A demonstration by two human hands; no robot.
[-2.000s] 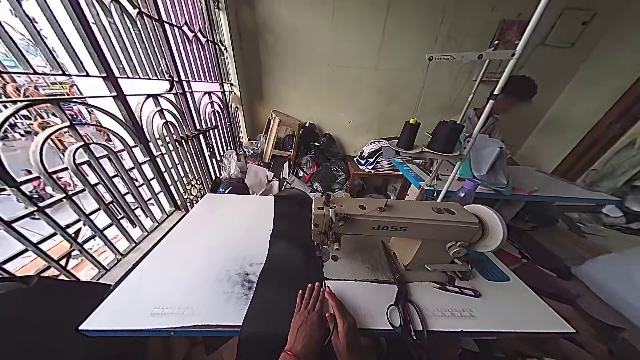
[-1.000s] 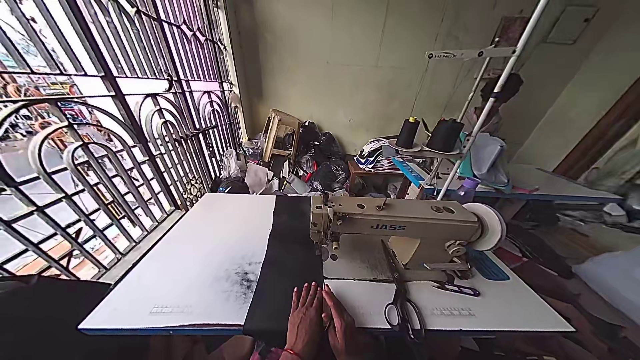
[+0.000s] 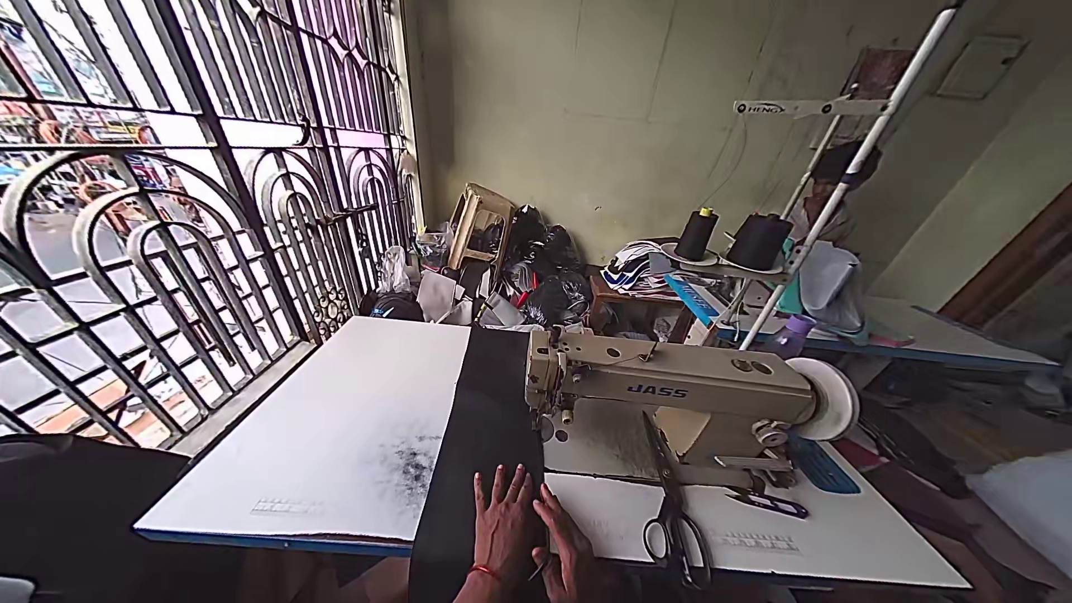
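Note:
My left hand (image 3: 504,523), with a red thread on its wrist, lies flat on a long strip of black fabric (image 3: 490,410), its fingers spread. Beside it, my right hand (image 3: 565,540) rests at the strip's right edge, a small dark thing showing by its thumb; whether it grips this is unclear. The strip runs across the white table (image 3: 335,419) to the left of and under the needle end of a beige JASS sewing machine (image 3: 670,377). Black-handled scissors (image 3: 674,528) lean against the machine bed, right of my hands, with thread snips (image 3: 770,502) farther right.
A metal window grille (image 3: 218,193) borders the left side. Behind the table are a wooden stool (image 3: 481,222) and black plastic bags (image 3: 557,293). Black thread cones (image 3: 758,241) stand on a thread stand (image 3: 850,176). A person (image 3: 829,197) is at the back right, near another table (image 3: 946,331).
The black strip's near part reaches farther left across the table edge in the one-second-old frame than two seconds ago, and it has since shifted slightly. Both hands remain beside the strip's right edge.

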